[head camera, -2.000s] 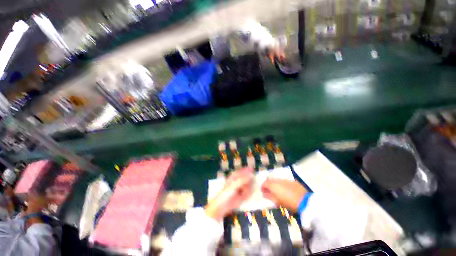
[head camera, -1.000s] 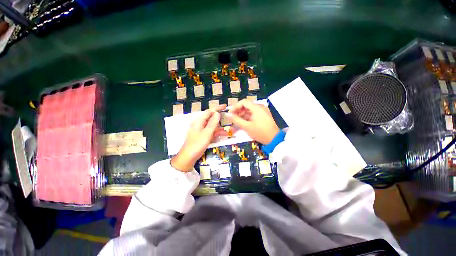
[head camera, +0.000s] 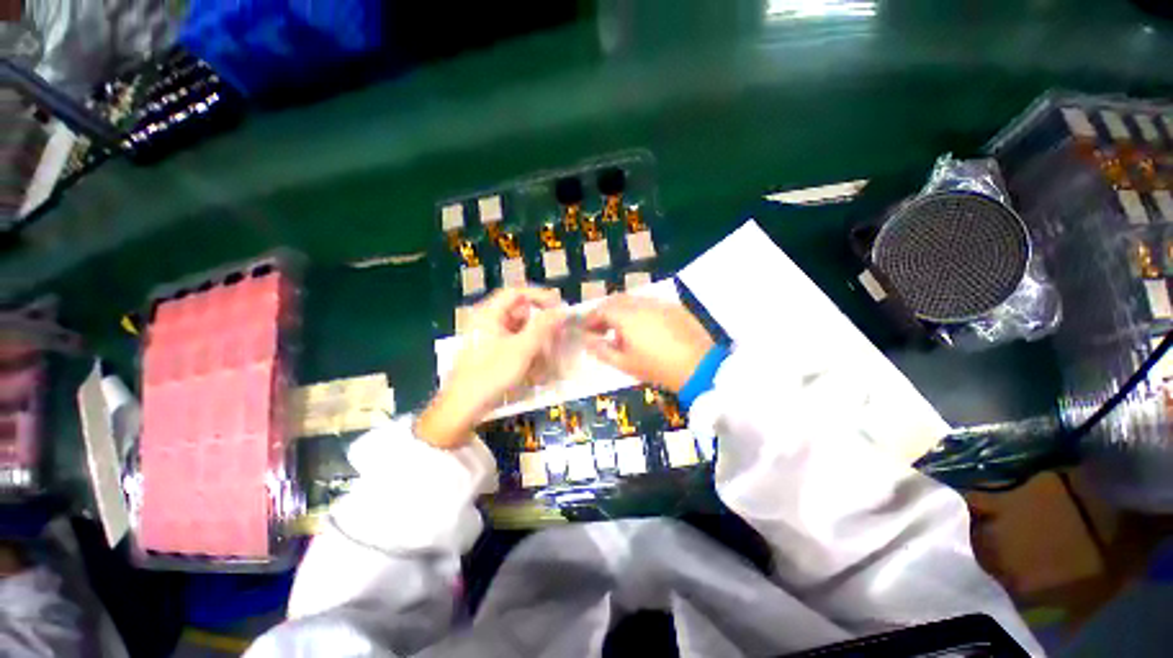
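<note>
My left hand (head camera: 504, 347) and my right hand (head camera: 643, 339) meet over the white liner sheet (head camera: 463, 364). Their fingertips pinch a small greyish module (head camera: 575, 334) between them; its details are blurred and mostly hidden by the fingers. A blue band is on my right wrist. The liner lies across the clear blister tray (head camera: 540, 170). Modules with pale square faces and orange tails show above and below the liner. Two modules at the tray's far edge have black faces (head camera: 611, 183).
A pink-filled clear tray (head camera: 212, 418) and a beige strip (head camera: 341, 404) lie left. A slanted white sheet (head camera: 810, 341) lies right, beside a round mesh-topped device (head camera: 952, 257). Stacked blister trays (head camera: 1106, 399) stand far right. A blue bin (head camera: 277, 39) is at the back left.
The view has swung down from the far bench, then shifted slightly. My hands stay together over the liner, and the orange tail seen at my fingertips a second ago no longer shows clearly.
</note>
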